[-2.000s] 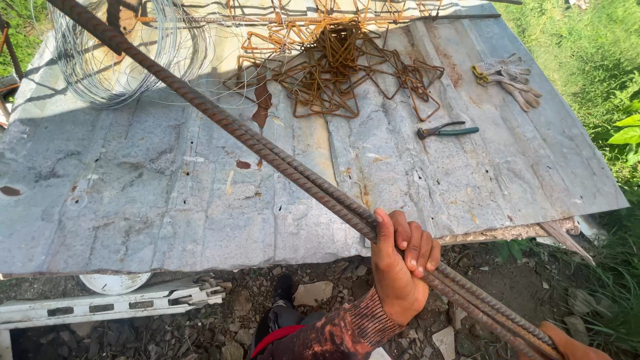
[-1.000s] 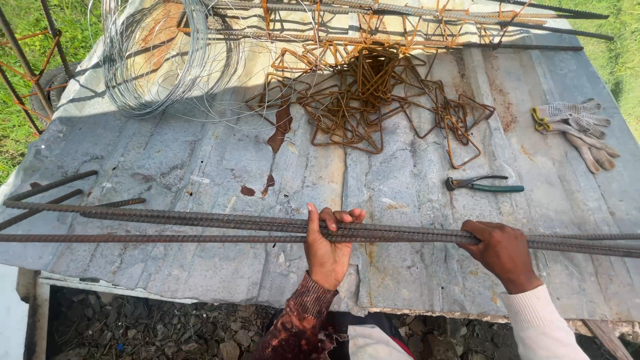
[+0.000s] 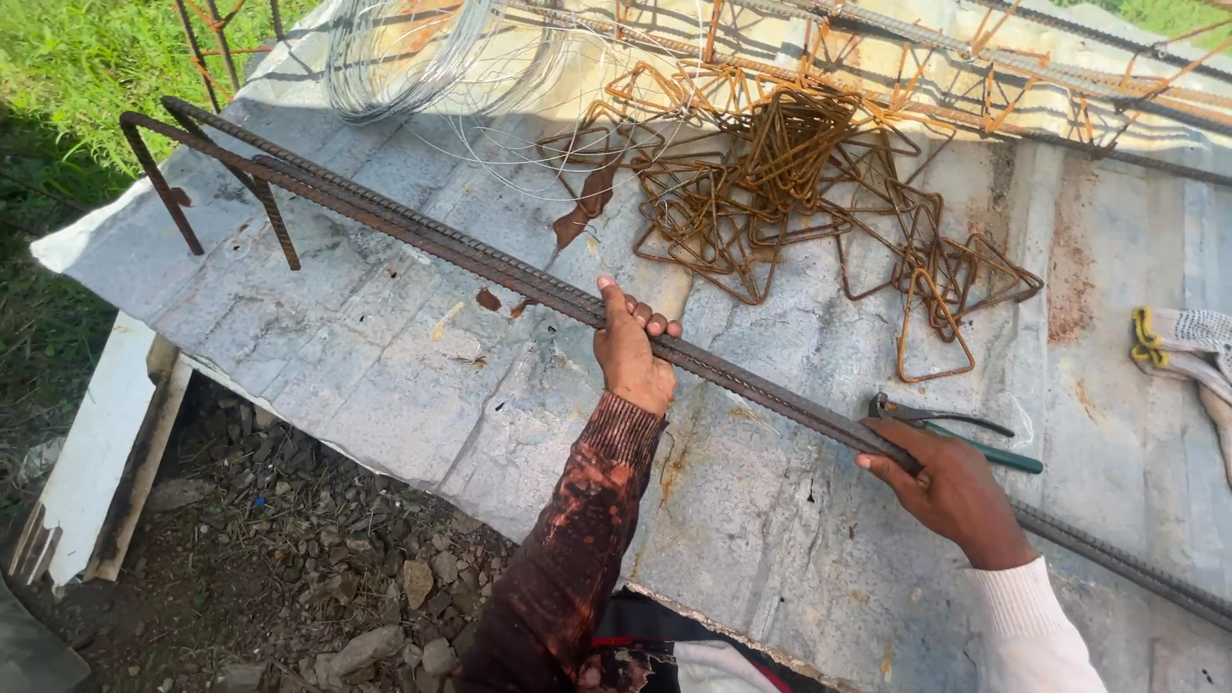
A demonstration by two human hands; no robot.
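Observation:
Ribbed steel rebars with bent ends at the upper left run diagonally over corrugated metal sheeting. My left hand, in a dark mottled sleeve, is wrapped around the bundle near its middle. Farther right, my right hand, in a white sleeve, grips the same bars. Just behind it lie pincers with one green handle showing, partly hidden by the hand. Beyond the bars is a tangled heap of rusty triangular wire stirrups. Whether the bent ends touch the sheeting, I cannot tell.
A coil of thin wire lies at the top left. A tied rebar cage spans the back. Work gloves rest at the right edge. Below the sheet's near edge are rocky ground and a white board.
Two seconds ago only my left hand was around the bars over the sheeting; both hands now grip them there. Since one second ago, the bars have tilted, and their bent ends point toward me. The view has shifted.

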